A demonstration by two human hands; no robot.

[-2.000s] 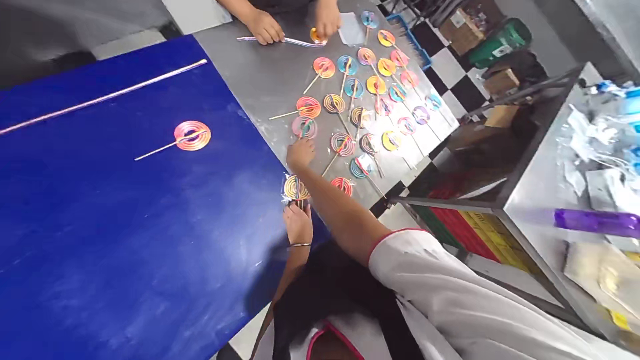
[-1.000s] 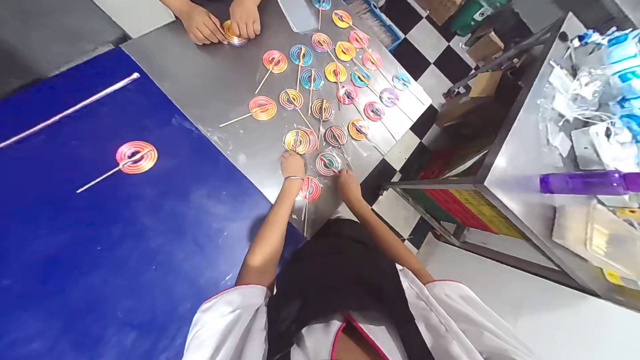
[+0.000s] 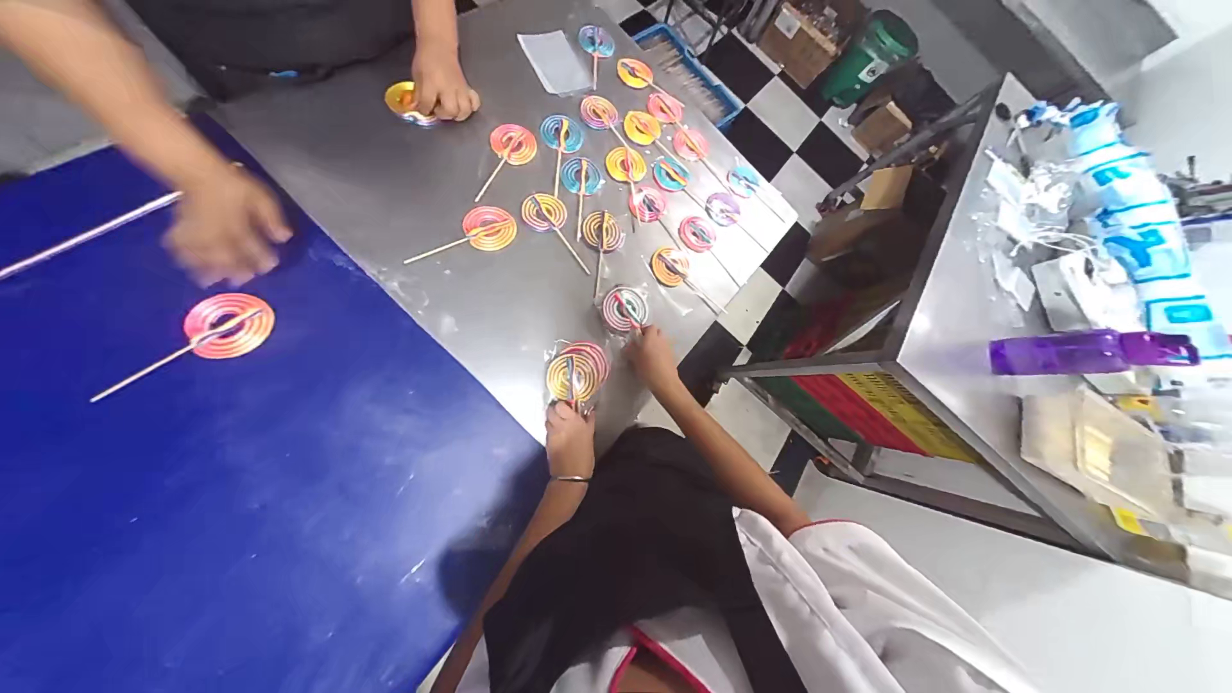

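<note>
My left hand [image 3: 571, 438], with a band at the wrist, grips the stick of a yellow-and-orange spiral lollipop [image 3: 572, 375] in clear wrap. A pink-red lollipop [image 3: 589, 358] lies partly behind it. My right hand [image 3: 654, 358] has its fingers at the stick of a wrapped lollipop with red, white and dark green rings [image 3: 624, 309], to the right and slightly farther off. Beyond both hands, several spiral lollipops on sticks are spread over the steel tabletop [image 3: 375, 212], among them an orange-and-black one [image 3: 603, 231] and an orange-red one [image 3: 670, 267].
Across the table a co-worker's hand [image 3: 445, 89] touches a yellow lollipop [image 3: 401, 99]; the other, blurred hand [image 3: 226, 226] is above the blue mat [image 3: 289, 500], near a pink lollipop [image 3: 229, 325] and a long candy rope [image 3: 91, 234]. At right, a steel bench [image 3: 948, 289] holds a purple bottle [image 3: 1059, 353].
The co-worker's one hand has moved from the yellow lollipop to over the blue mat. The yellow-and-orange lollipop in my left hand now overlaps the pink-red one.
</note>
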